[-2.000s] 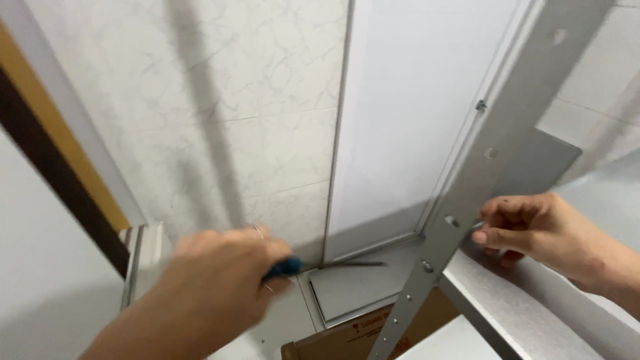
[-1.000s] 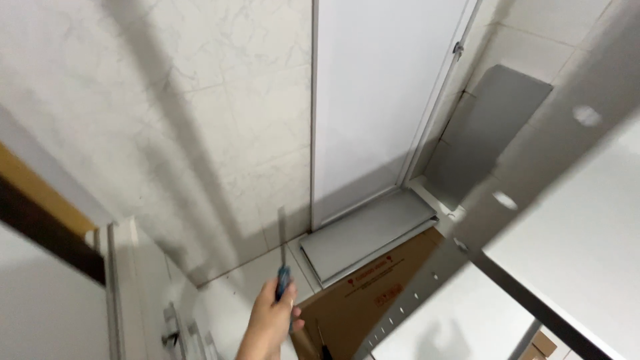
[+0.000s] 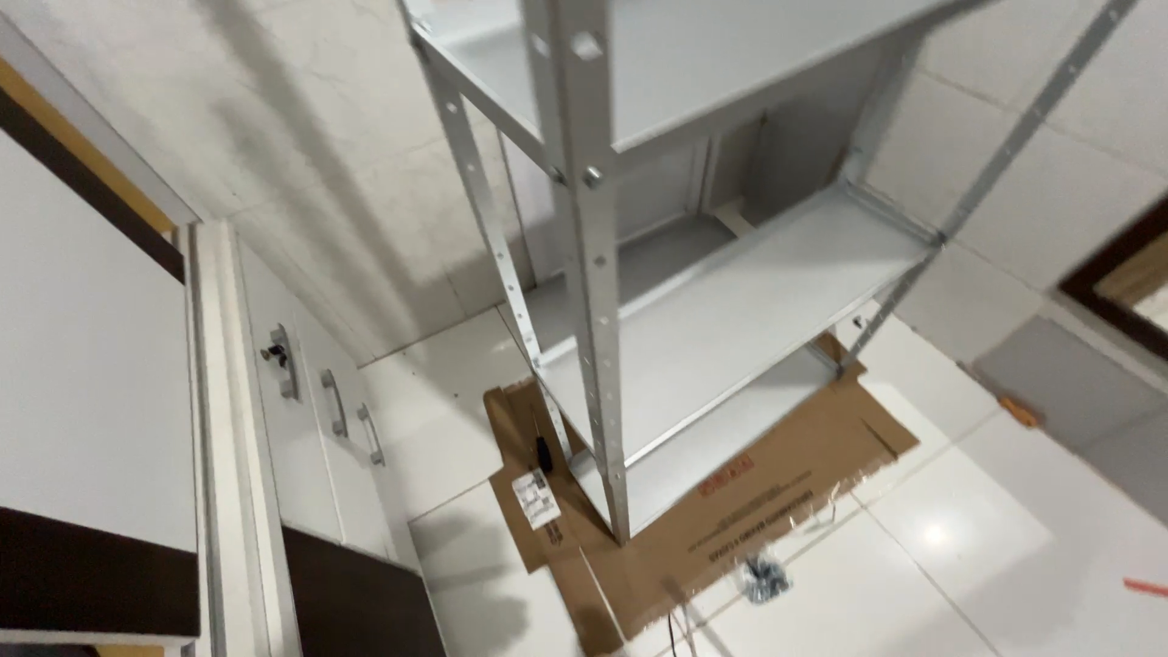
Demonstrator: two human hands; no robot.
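Neither my left hand nor my right hand shows in the head view now. A grey metal shelving unit fills the middle, its near perforated upright (image 3: 598, 274) running down to a flattened cardboard box (image 3: 757, 502). A bolt (image 3: 592, 176) sits in that upright just below the upper shelf (image 3: 730, 55). The middle shelf (image 3: 766, 310) spans the posts lower down, with the bottom shelf (image 3: 730, 447) beneath it. On the cardboard by the left rear post lies a dark-handled screwdriver (image 3: 544, 453), beside a white printed label (image 3: 536, 499).
A plastic bag of small hardware (image 3: 765, 579) lies on the white tiled floor (image 3: 949, 547). An orange tool (image 3: 1018, 412) rests farther right, near a grey panel (image 3: 1049, 374). White drawers with handles (image 3: 335, 404) stand at left, and a dark-framed object (image 3: 1131, 274) is at the right edge.
Both hands, seen at the shelf two seconds ago, have left view; one held a blue-handled screwdriver in both earlier frames. The view has swung widely and now takes in more of the shelving unit.
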